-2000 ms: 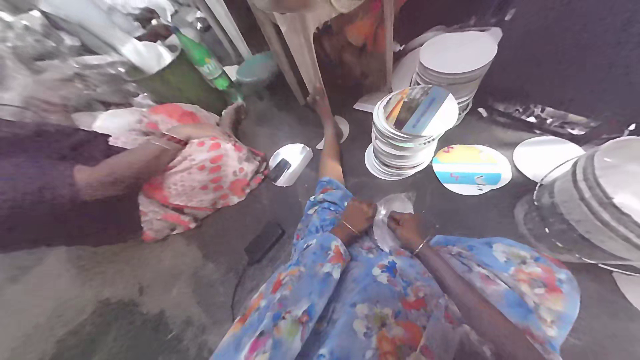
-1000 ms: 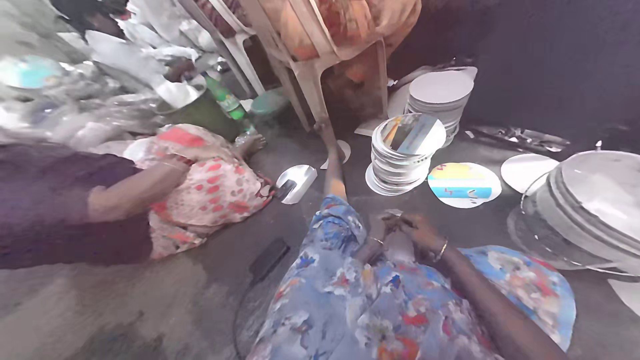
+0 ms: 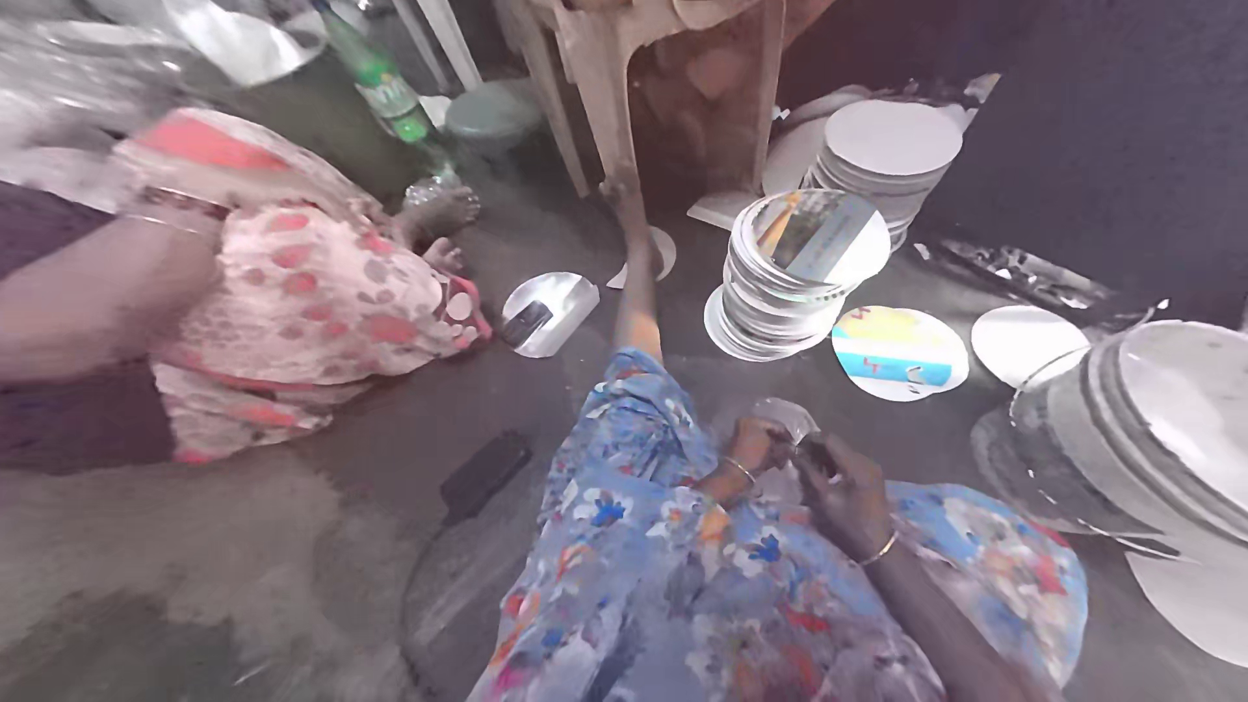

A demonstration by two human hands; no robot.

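My left hand (image 3: pixel 758 450) and my right hand (image 3: pixel 846 486) are close together above the lap of my blue floral dress, both gripping a piece of clear plastic film (image 3: pixel 786 417). The fingers are bent on it, and part of the film hangs below them. Beyond my hands stands a stack of round discs (image 3: pixel 783 317), the top one printed. To its right lies a disc with a yellow and blue print (image 3: pixel 899 353), and beside that a plain white disc (image 3: pixel 1029 345). A cut silvery disc (image 3: pixel 552 314) lies left of my outstretched leg.
A second stack of discs (image 3: pixel 893 138) stands behind the first. At the right edge is a large stack of round sheets (image 3: pixel 1194 409). A plastic chair (image 3: pixel 600 68), a green bottle (image 3: pixel 387 93) and a black corded object (image 3: pixel 485 475) are around me. Another person sits at left.
The film shows more clearly above my hands than a second ago. Both hands remain close together. The view has shifted somewhat.
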